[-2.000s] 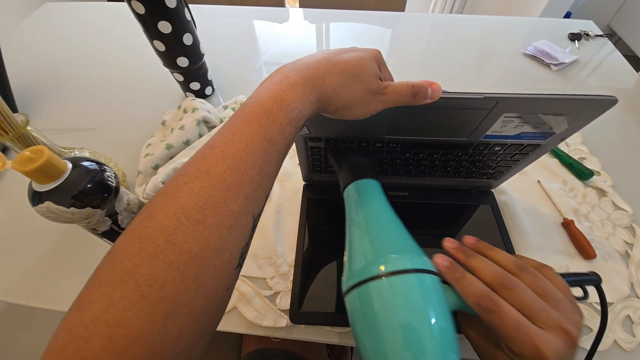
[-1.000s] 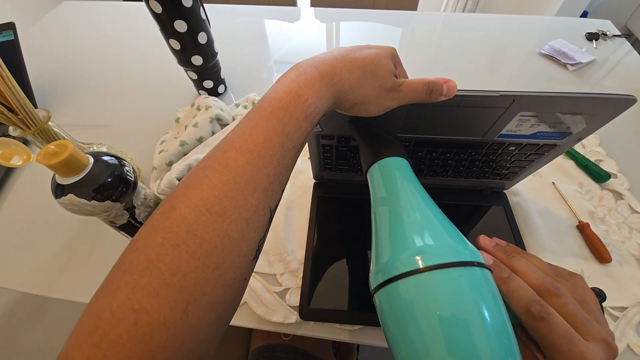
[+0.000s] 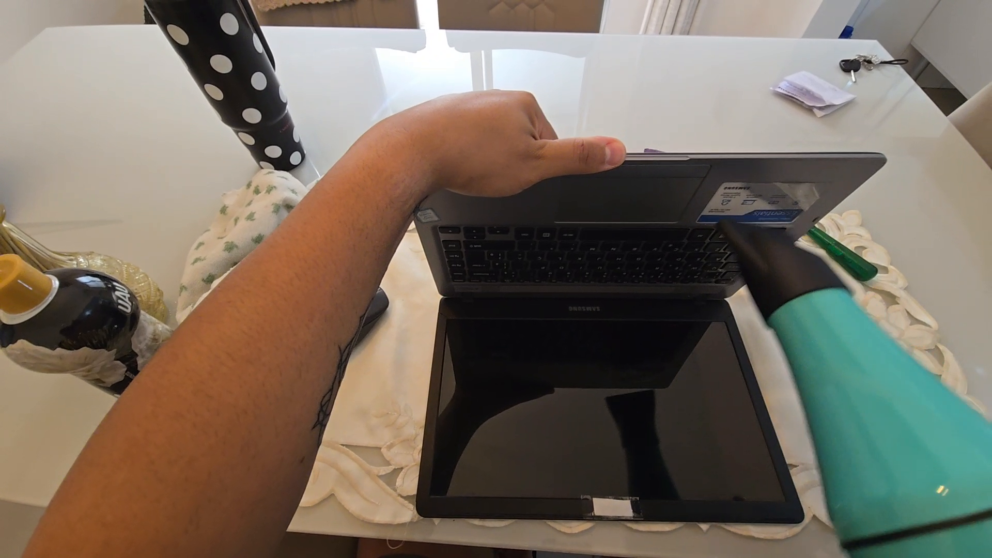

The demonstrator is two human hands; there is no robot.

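Note:
A grey Samsung laptop lies upside down and open, its screen [image 3: 612, 418] flat on a cream cloth and its keyboard half [image 3: 589, 252] raised at a slant behind. My left hand [image 3: 504, 143] grips the top edge of the raised half, thumb on the near side, fingers hidden behind. A turquoise hair dryer [image 3: 876, 411] comes in from the lower right, its black nozzle [image 3: 783, 263] at the right end of the keys, close to the sticker. My right hand is out of frame, as is the dryer's handle.
A polka-dot bottle [image 3: 232, 85], a leaf-print cloth [image 3: 232, 232] and a black bottle with a yellow cap [image 3: 70, 318] stand or lie at left. A green handle [image 3: 845, 254] lies right of the laptop. Folded paper [image 3: 814, 93] and keys [image 3: 852, 66] are at the back right.
The hair dryer has moved from the left end of the keyboard to its right end. My right hand has left the view. My left hand still grips the laptop's edge.

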